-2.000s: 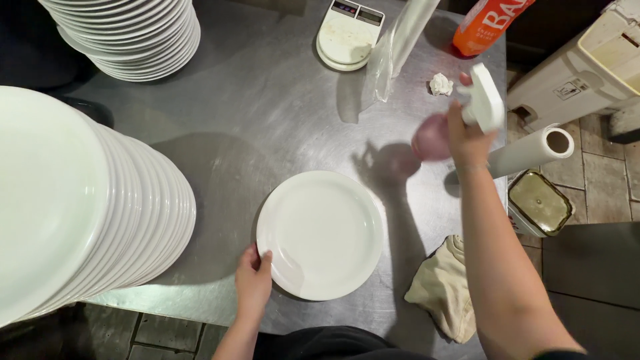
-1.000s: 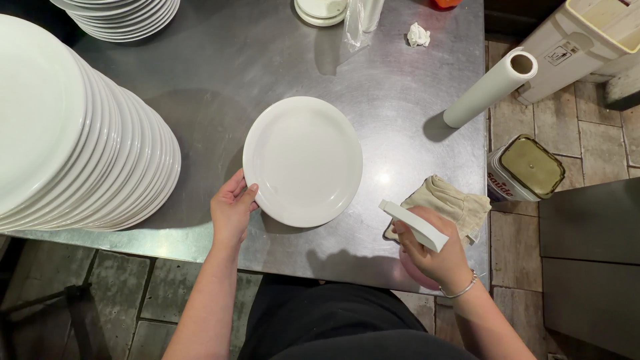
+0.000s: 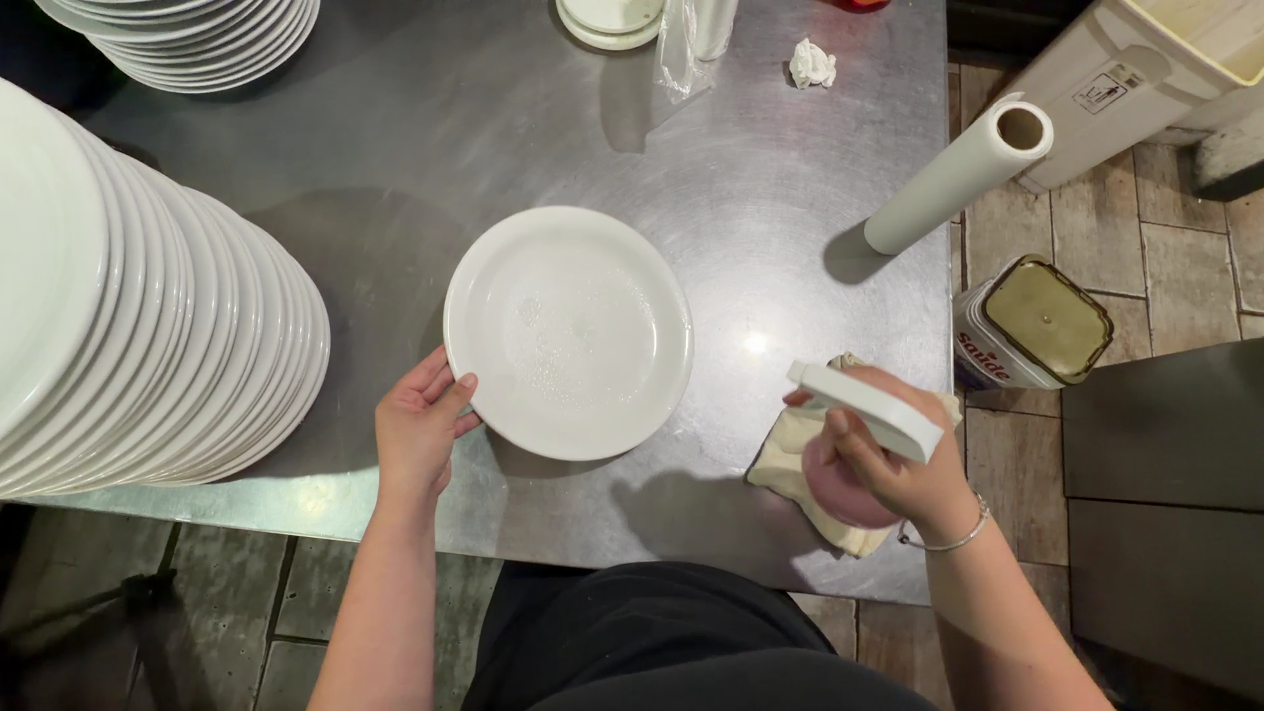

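My left hand (image 3: 423,420) grips the left rim of a white plate (image 3: 570,333), thumb on top and fingers beneath. Small droplets lie on the middle of that plate, above the steel table. My right hand (image 3: 889,444) is closed around a spray bottle (image 3: 849,484) with a white trigger head and a pink body, its nozzle facing left toward the plate. Under the bottle a beige cloth (image 3: 785,444) lies crumpled near the table's front right corner, partly hidden by hand and bottle.
A tall stack of white plates (image 3: 207,326) stands at the left, a second stack (image 3: 212,49) behind it. A white roll (image 3: 953,183) stands upright near the right edge of the steel table (image 3: 415,128). Crumpled paper (image 3: 813,65) lies behind; a lidded tub (image 3: 1049,316) sits beyond the edge.
My right hand has brought the spray bottle from the back right to above the cloth. Droplets now show on the plate, which my left hand still holds. The view has shifted.
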